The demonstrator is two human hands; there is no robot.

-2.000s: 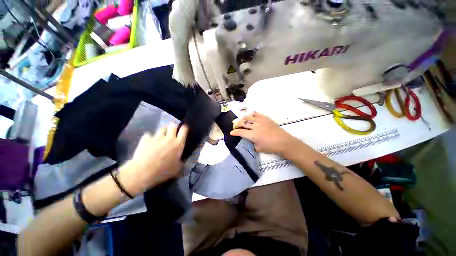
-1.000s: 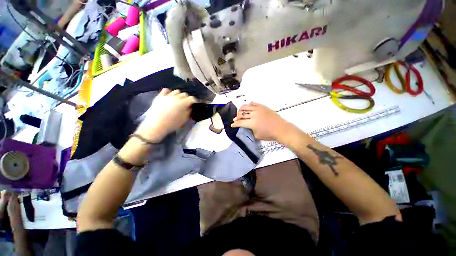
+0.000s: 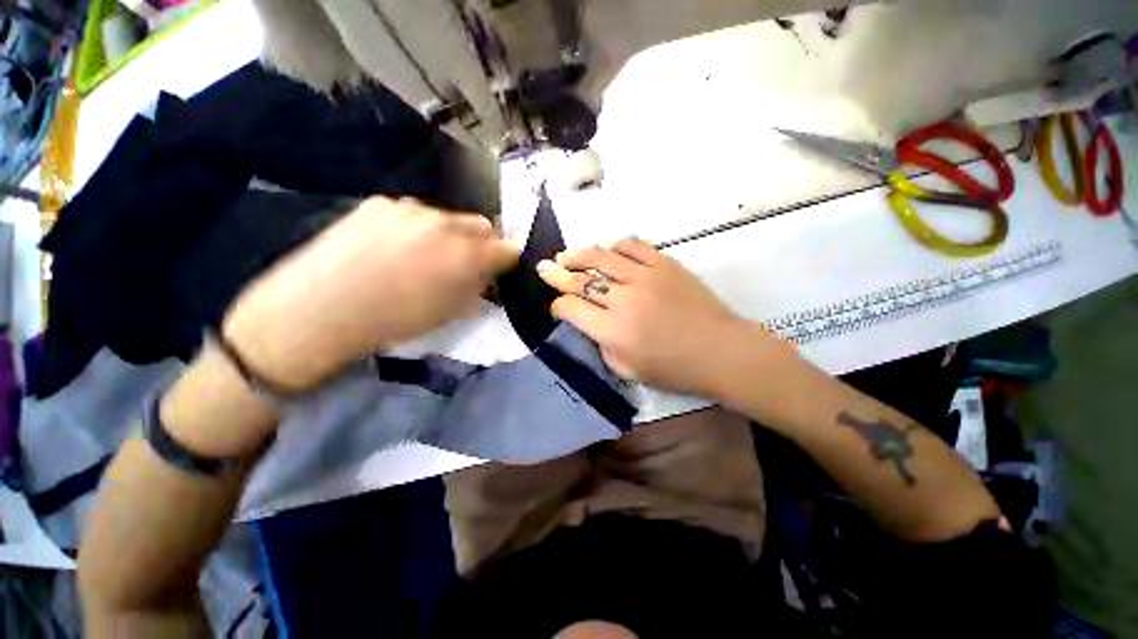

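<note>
A grey garment panel with black strips [image 3: 518, 409] lies at the table's front edge, its black tip reaching up towards the presser foot [image 3: 522, 160]. My right hand [image 3: 649, 312] rests on this panel's black part, fingertips pressing its right edge. My left hand [image 3: 374, 287] is blurred, its fingertips at the left edge of the same black part; the fingers are bunched, and whether they pinch cloth is hidden. A black garment panel [image 3: 162, 225] lies spread left of the needle, with more grey cloth below it.
The cream-white sewing machine head [image 3: 699, 19] spans the top. Fabric shears [image 3: 948, 187] lie right of the needle, second scissors [image 3: 1083, 162] farther right. A printed ruler scale [image 3: 924, 293] runs along the front edge. A lime-green tray [image 3: 112, 50] is at upper left.
The view has moved closer to the needle. My left hand has come in towards my right hand at the black part. The black piece that stretched between the hands now stands as a pointed tip.
</note>
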